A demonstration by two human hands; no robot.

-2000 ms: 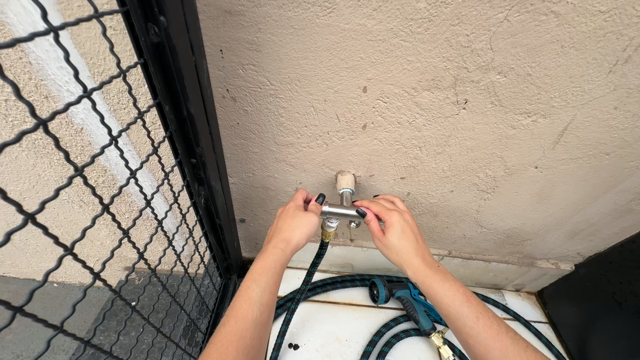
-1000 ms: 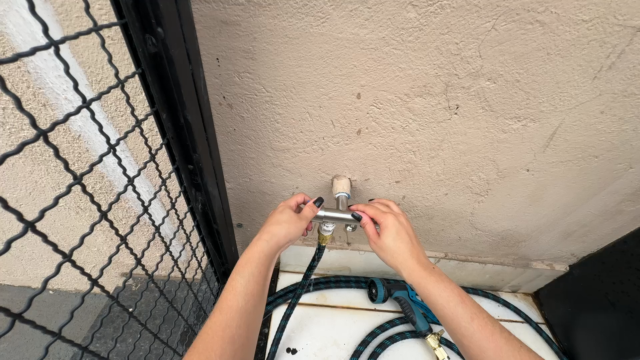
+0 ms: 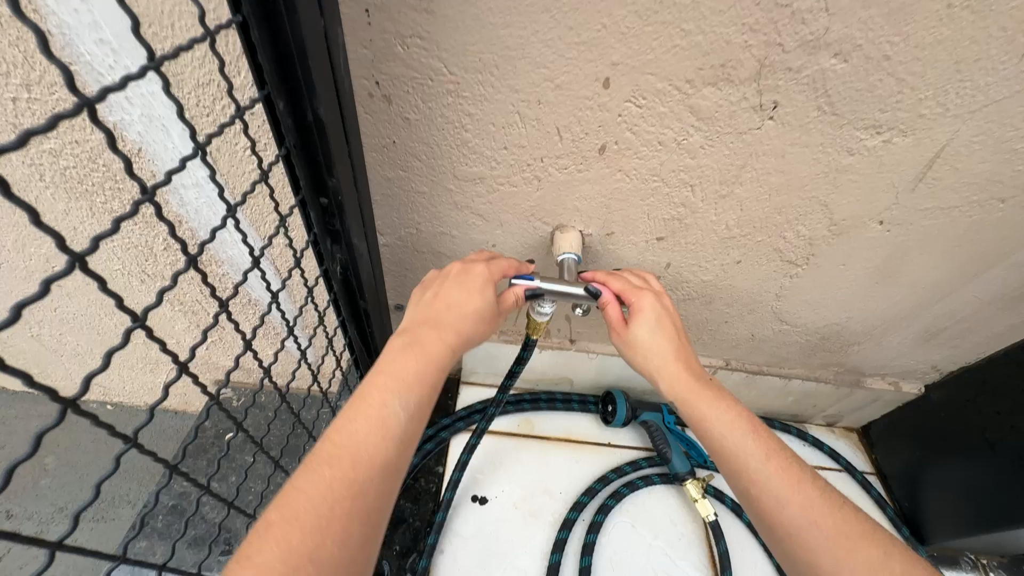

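A metal double-outlet tap (image 3: 560,288) juts from a pipe fitting (image 3: 568,240) in the wall. My left hand (image 3: 468,302) pinches its left end, where a blue mark shows, between thumb and fingers. The right end of the tap is in the fingers of my right hand (image 3: 640,312), which partly hide it. Under the left side, a brass hose connector (image 3: 538,322) joins a black and teal hose (image 3: 480,432) to the tap. A small second outlet (image 3: 581,309) points down at the right. Dark polish covers my nails.
On the white tiled ledge (image 3: 512,472) lie hose coils and a blue spray gun (image 3: 660,432) with a brass fitting (image 3: 700,498). A black wire-mesh gate (image 3: 144,320) with a thick frame stands at the left. A black object (image 3: 952,448) is at the lower right.
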